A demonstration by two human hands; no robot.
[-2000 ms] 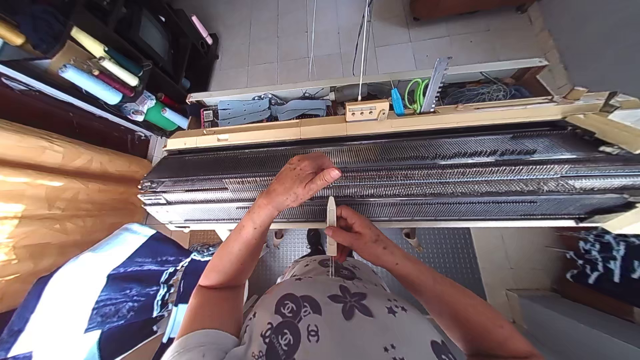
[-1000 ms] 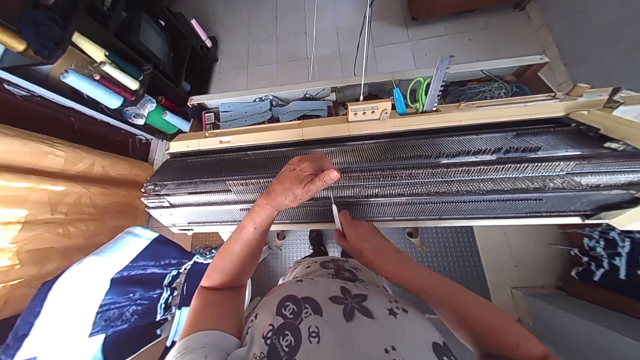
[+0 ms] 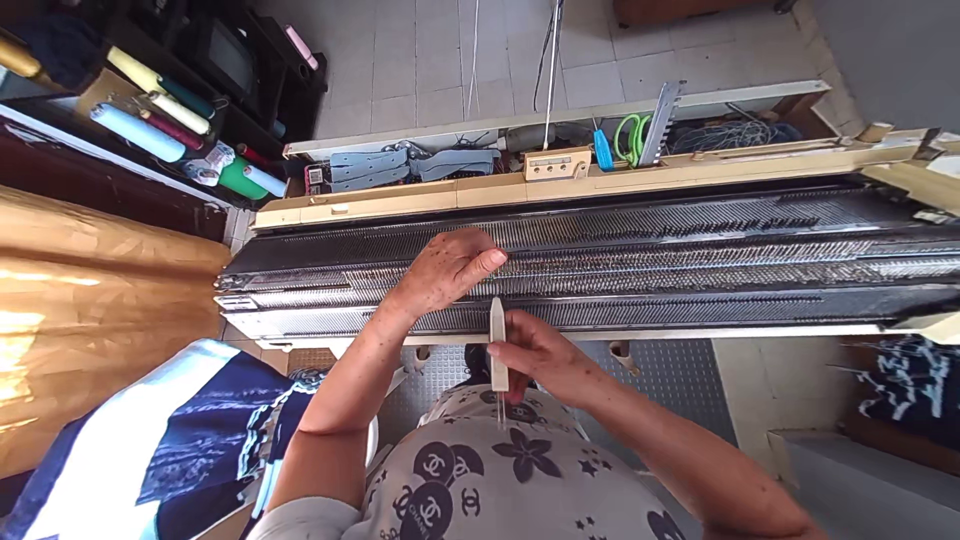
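Note:
A double-bed knitting machine (image 3: 675, 311) with rows of metal needles stretches across the view. Over its middle lies my left hand (image 3: 450, 270), palm down with the thumb out to the right; its fingertips are hidden, and whether they grip anything does not show. My right hand (image 3: 536, 352), just below the front bed, is closed on a white transfer tool (image 3: 498, 345). The tool stands nearly upright in the view, its tapered end over the front bed's edge and its thin metal prongs toward my body.
Behind the beds, a wooden trough (image 3: 480, 191) holds blue-grey punched strips (image 3: 371, 166), green-handled scissors (image 3: 631, 136), a blue-handled tool (image 3: 602, 150) and a toothed metal comb (image 3: 661, 124). Yarn cones (image 3: 139, 131) fill a shelf at left. Dark and white knitted fabric (image 3: 202, 420) lies at lower left.
One second ago my right hand was turned differently, with the tool mostly hidden and a thin tip toward the needles. Now the tool shows lengthwise, prongs toward my body. My left hand has hardly moved.

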